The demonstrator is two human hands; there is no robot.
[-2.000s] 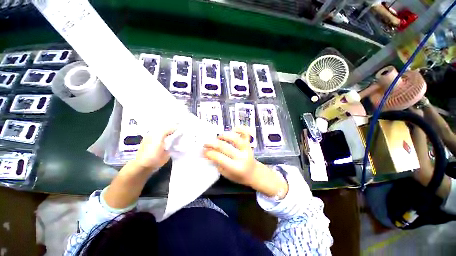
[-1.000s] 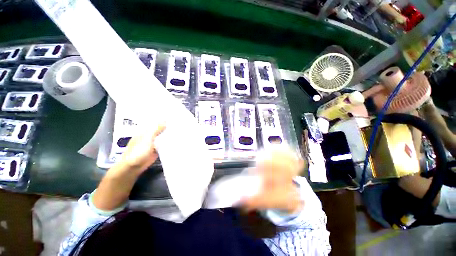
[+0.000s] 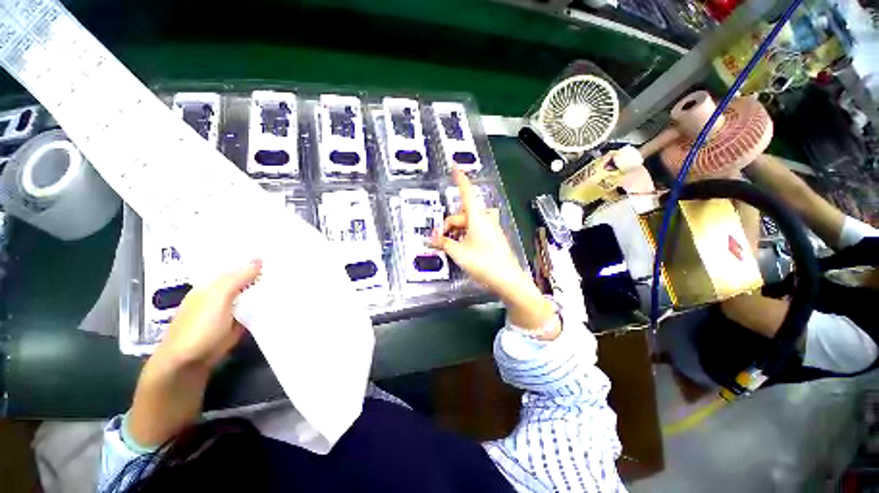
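A long white label strip (image 3: 183,159) runs from the upper left down across the tray, its lower end hanging in front of my body. My left hand (image 3: 204,313) grips the strip's lower part from the left. My right hand (image 3: 477,241) is over the right part of the clear tray (image 3: 332,310), index finger extended to the lower end of the top right white device unit (image 3: 453,130); no label shows in its fingers. Other white units with dark ovals sit in two rows; the strip and hands cover some.
The label roll (image 3: 58,178) stands left of the tray, beside part of another tray. At right are a white fan (image 3: 578,114), a dark phone (image 3: 604,265), a pink fan (image 3: 728,135), a gold box (image 3: 713,252) and a blue cable. Another person's arm and leg show at far right.
My right hand has moved from the strip, past my body, up to the tray's right side. My left hand keeps hold of the strip. The view has shifted, so the bench items appear further left.
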